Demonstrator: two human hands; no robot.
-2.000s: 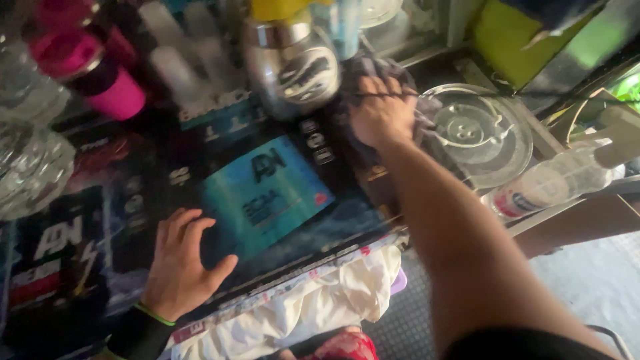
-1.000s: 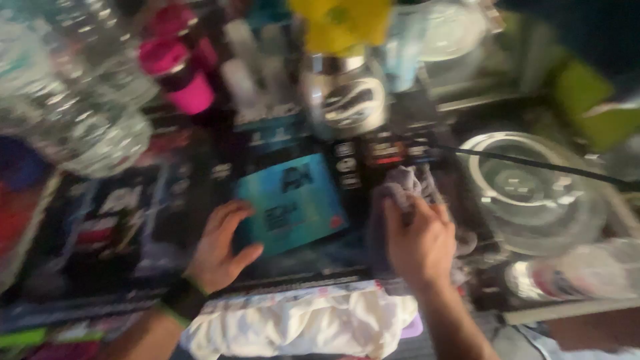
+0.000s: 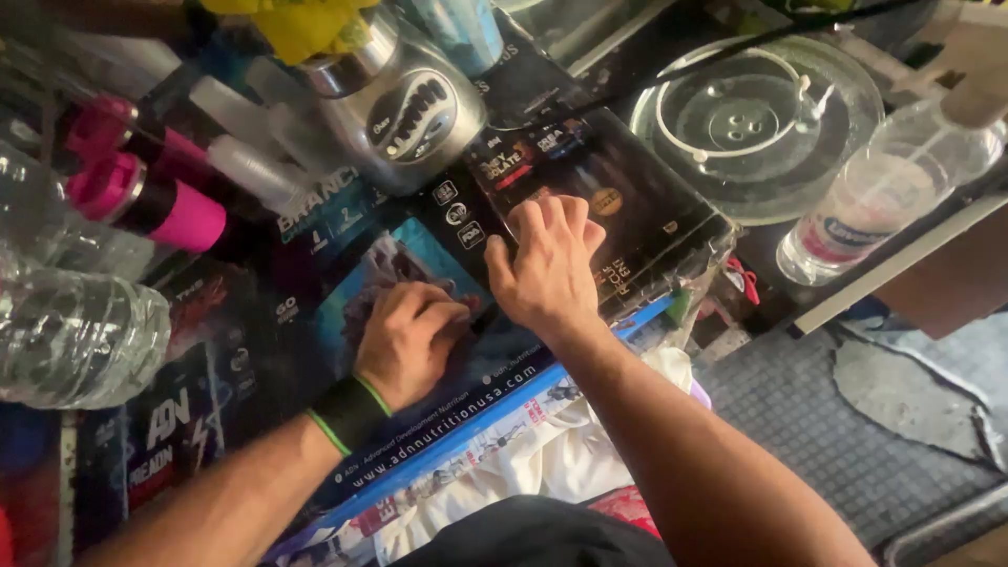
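Observation:
My left hand (image 3: 411, 339), with a black wristband edged in green, is shut on a greyish cloth (image 3: 390, 272) that lies bunched over the blue picture of a dark printed surface (image 3: 441, 409). To its right, my right hand (image 3: 547, 264) rests with bent fingers on a dark printed cardboard panel (image 3: 630, 177); no object shows in it, though the underside of its fingers is hidden. Behind both hands stands a silver Oster blender base (image 3: 417, 118) with a yellow item (image 3: 315, 24) on top.
Pink and black tumblers (image 3: 150, 201), stacked plastic cups (image 3: 256, 169) and a large clear bottle (image 3: 79, 339) stand left. At right are a round glass plate (image 3: 756, 126) with a ring on it, a clear labelled bottle (image 3: 858, 213) and a black cable (image 3: 740, 43). White fabric (image 3: 551, 457) hangs along the front edge.
The cloth was in my right hand one second ago and is now under my left hand. My left hand has moved from the left edge of the blue picture onto it.

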